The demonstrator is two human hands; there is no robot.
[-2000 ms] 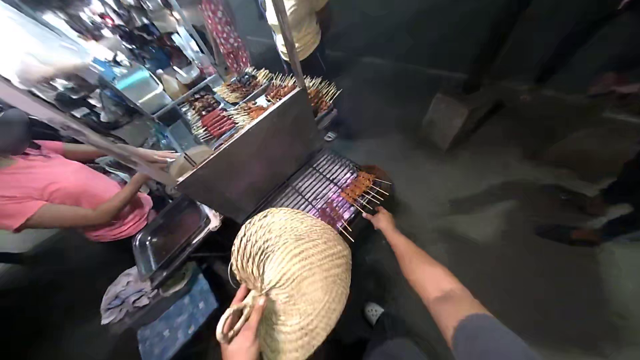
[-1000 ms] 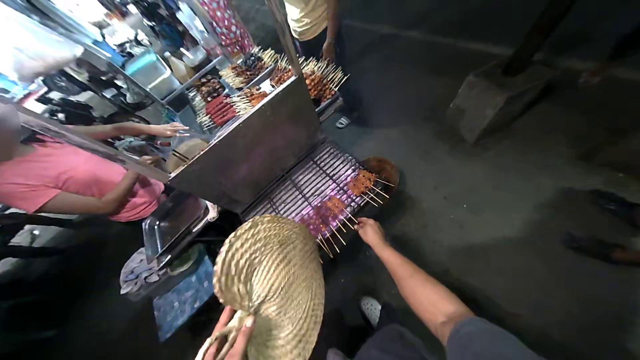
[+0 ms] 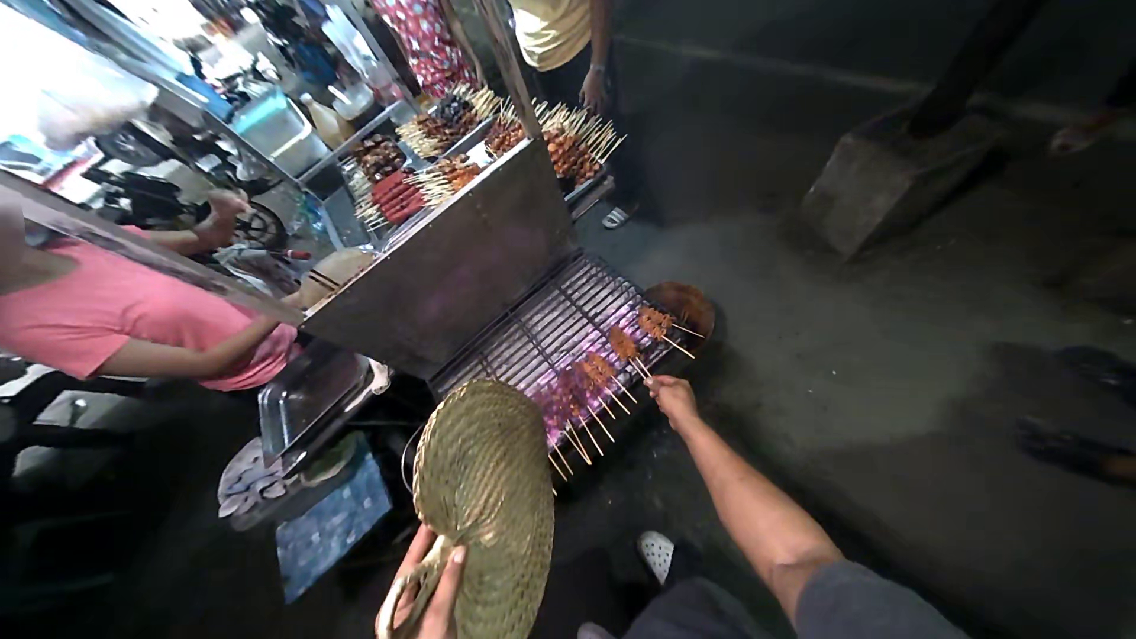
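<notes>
My left hand (image 3: 430,581) is closed on the handle of a woven palm-leaf fan (image 3: 488,506), whose blade is tilted beside the near-left end of the charcoal grill. Over the glowing coals, the grill's metal grate (image 3: 532,346) bears several meat skewers (image 3: 596,368) along its right side, their bare stick ends pointing toward me. With its fingertips, my right hand (image 3: 674,399) grips the sticks of a skewer (image 3: 624,344) whose meat lies over the grate. Farther up, another skewer (image 3: 655,322) lies at the far right end.
A metal panel (image 3: 453,266) stands between the grill and trays of skewers (image 3: 417,191). A person in a pink shirt (image 3: 151,311) is at the left; another in a yellow shirt (image 3: 555,35) stands beyond. A metal tray (image 3: 315,399), a round bowl (image 3: 688,306) and a concrete block (image 3: 879,177) are nearby.
The fan has turned from broadside to a narrower, more upright angle. My right hand has moved to a skewer farther up the grill, and the skewers are spread more widely apart.
</notes>
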